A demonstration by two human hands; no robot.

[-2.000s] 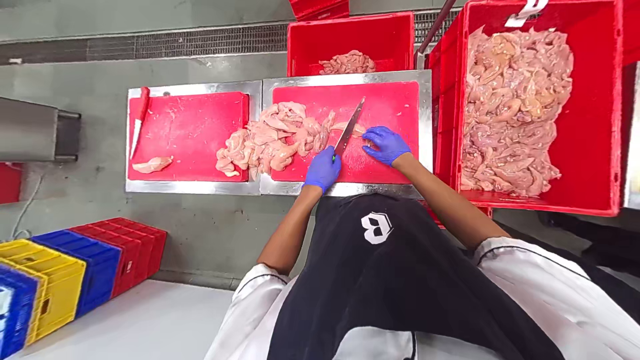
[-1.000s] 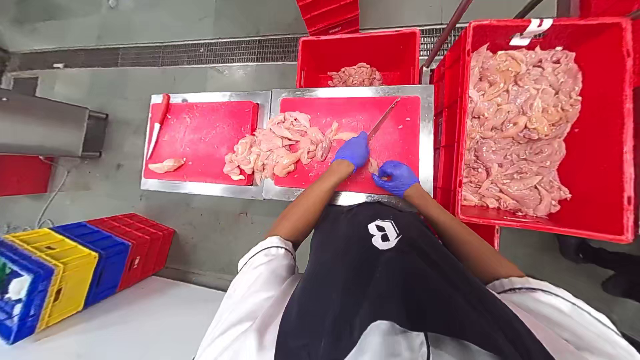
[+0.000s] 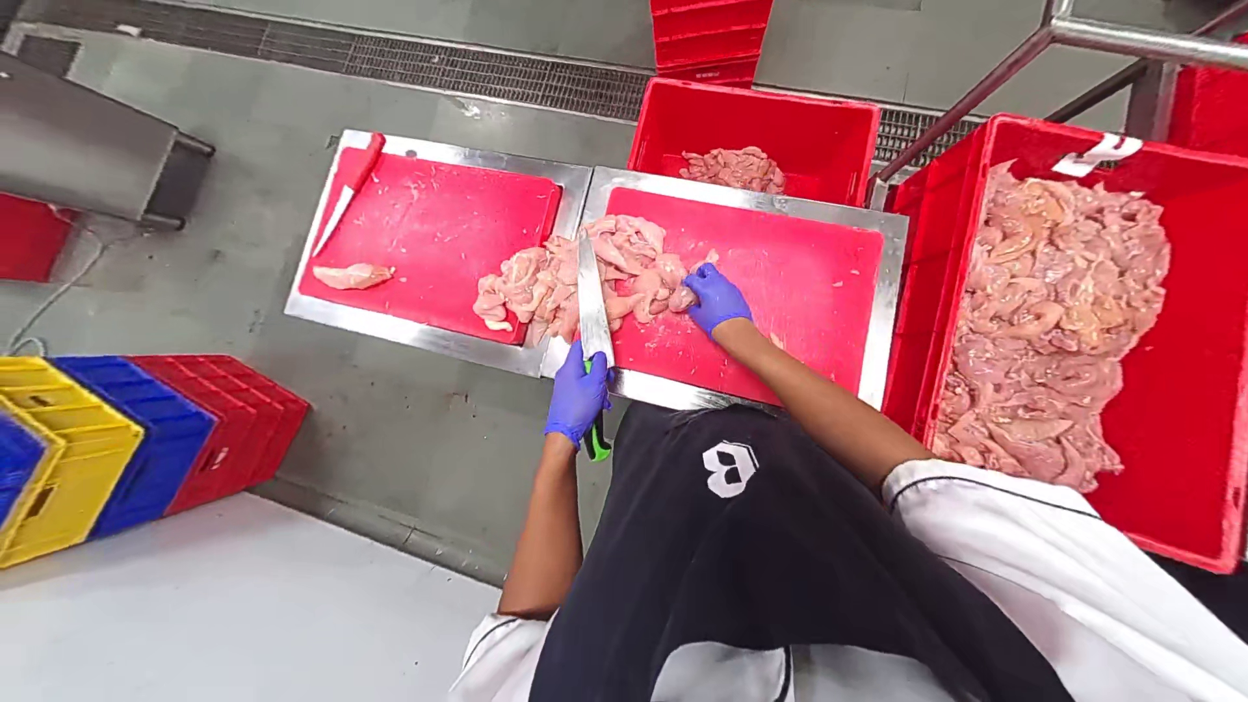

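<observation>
My left hand (image 3: 577, 395), in a blue glove, grips the green and black handle of a long knife (image 3: 594, 302). Its blade points away from me over a pile of raw chicken pieces (image 3: 556, 283). My right hand (image 3: 717, 297), also gloved, has its fingers closed on a piece of chicken at the pile's right edge. The pile spans the right red cutting board (image 3: 809, 283) and the edge of the left red cutting board (image 3: 458, 224). On that left board lie a single chicken piece (image 3: 353, 276) and a red-handled knife (image 3: 351, 192).
A large red crate (image 3: 1189, 390) heaped with chicken pieces stands at the right. Behind the boards is a red crate (image 3: 819, 127) holding a smaller heap. Yellow (image 3: 83, 468), blue and red crates stand at lower left. A metal rail (image 3: 1150, 41) runs at upper right.
The knife and my left hand have moved left, and the blade now lies over the pile instead of over the right board. My right hand has moved from the board's near edge to the pile.
</observation>
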